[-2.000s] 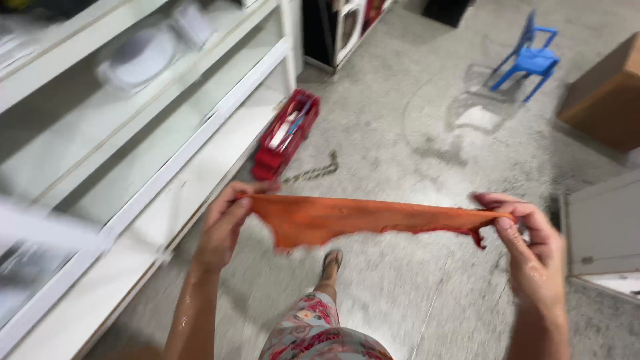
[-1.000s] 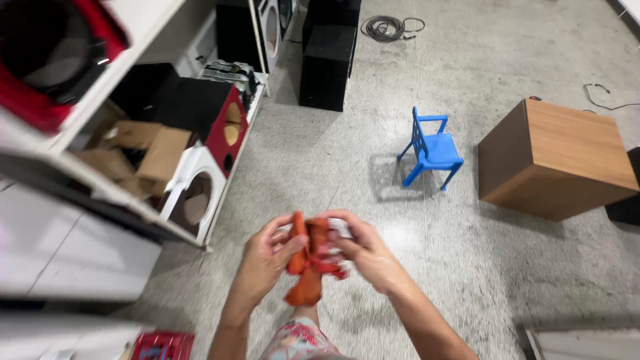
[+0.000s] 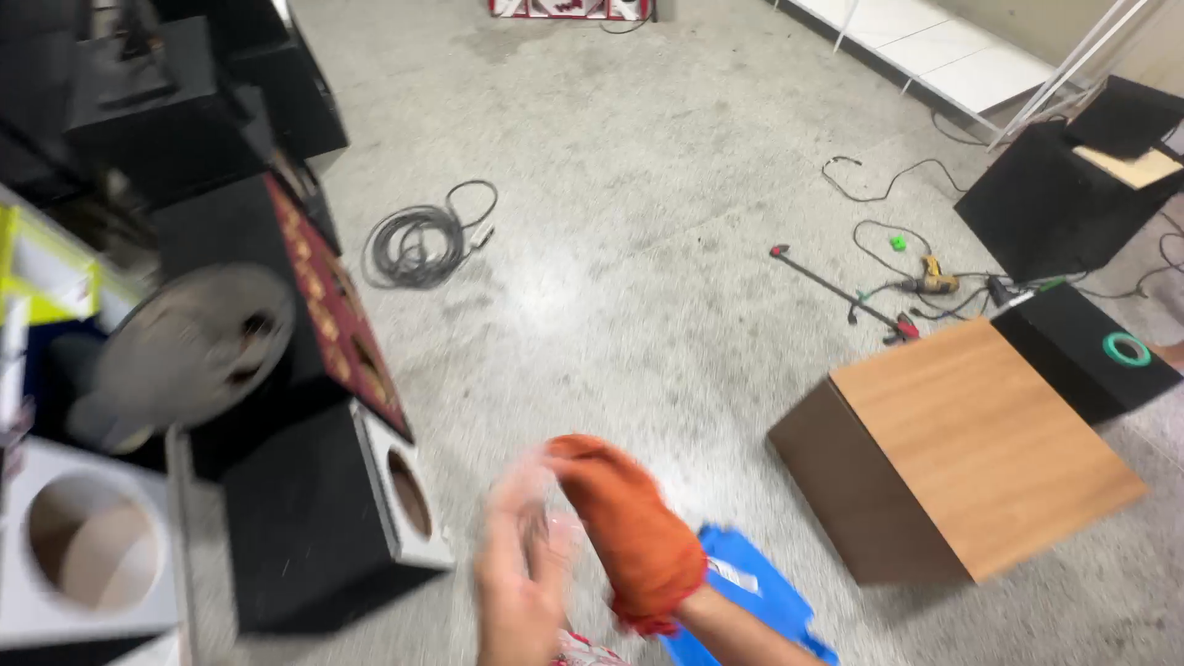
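Note:
An orange cloth with a frayed red edge covers my right hand like a mitt, down to the wrist. The fingers inside are hidden, so their pose does not show. My left hand is blurred and upright just left of the cloth. Its thumb and fingers are apart, with the fingertips close to the cloth's top; whether they touch cannot be told. Below my right forearm, partly hidden by it, is a blue plastic chair.
Black speaker boxes and a round grey disc line the left. A coiled cable lies on the floor. At right are a wood-veneer box, a bar clamp, a yellow drill and a black box bearing green tape.
The orange cloth, earlier stretched between both hands and then bunched in them, now covers my right hand. My left hand has come off it or nearly so. The view has moved a lot.

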